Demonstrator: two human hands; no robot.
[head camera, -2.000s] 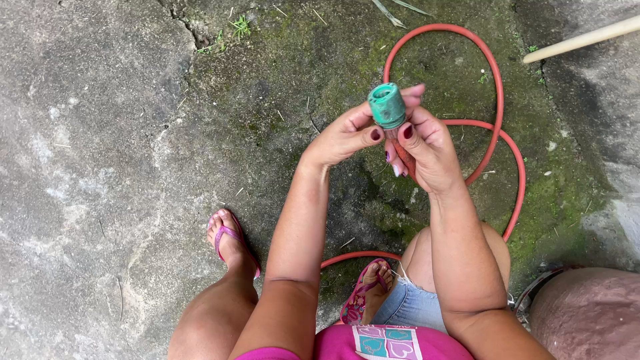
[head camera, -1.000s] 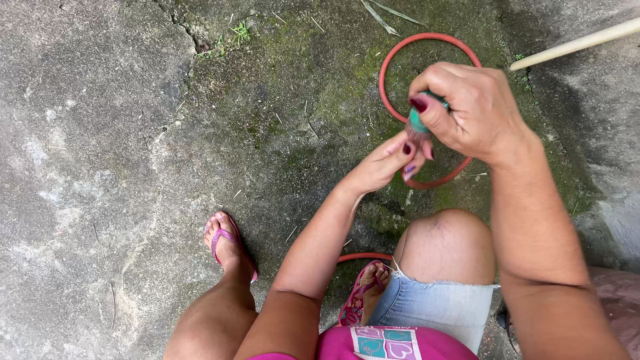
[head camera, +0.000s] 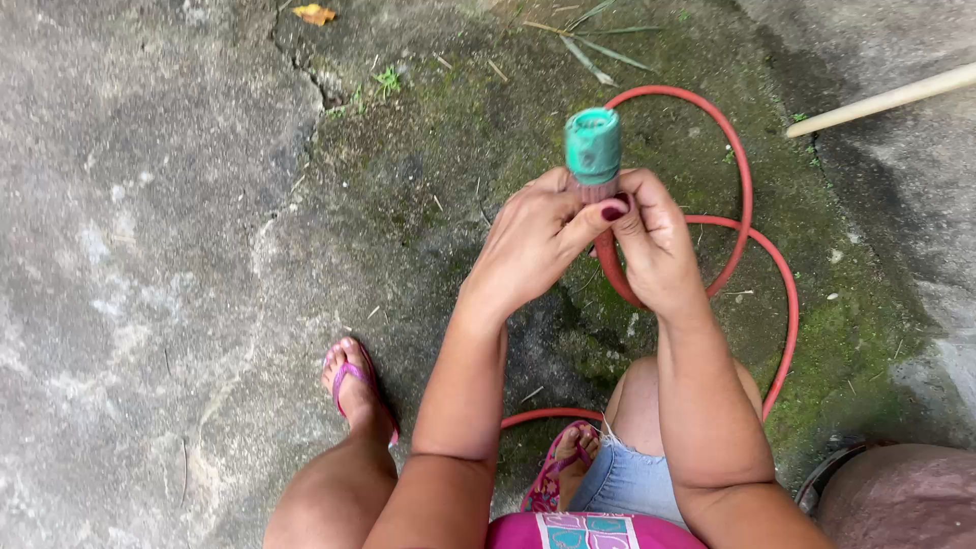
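A green plastic hose connector (head camera: 592, 149) with a ribbed, dull reddish collar (head camera: 596, 191) stands upright at the end of an orange-red garden hose (head camera: 743, 191). My left hand (head camera: 530, 236) closes round the collar from the left, its thumb across the front. From the right, my right hand (head camera: 654, 240) pinches the collar and the hose end just below it, thumb against thumb. Some of the fingers are hidden behind the connector. Below my hands the hose bends, loops over the ground to the right and passes behind my right arm and knee.
The ground is cracked, mossy concrete (head camera: 191, 267). A pale wooden pole (head camera: 884, 101) reaches in from the upper right. Long dry grass blades (head camera: 595, 49) lie beyond the hose loop. A rounded brownish object (head camera: 900, 496) stands at the lower right, beside my knee.
A second ago my right hand was over the green connector, covering most of it; now it is lower, at the collar, and the connector's open top shows.
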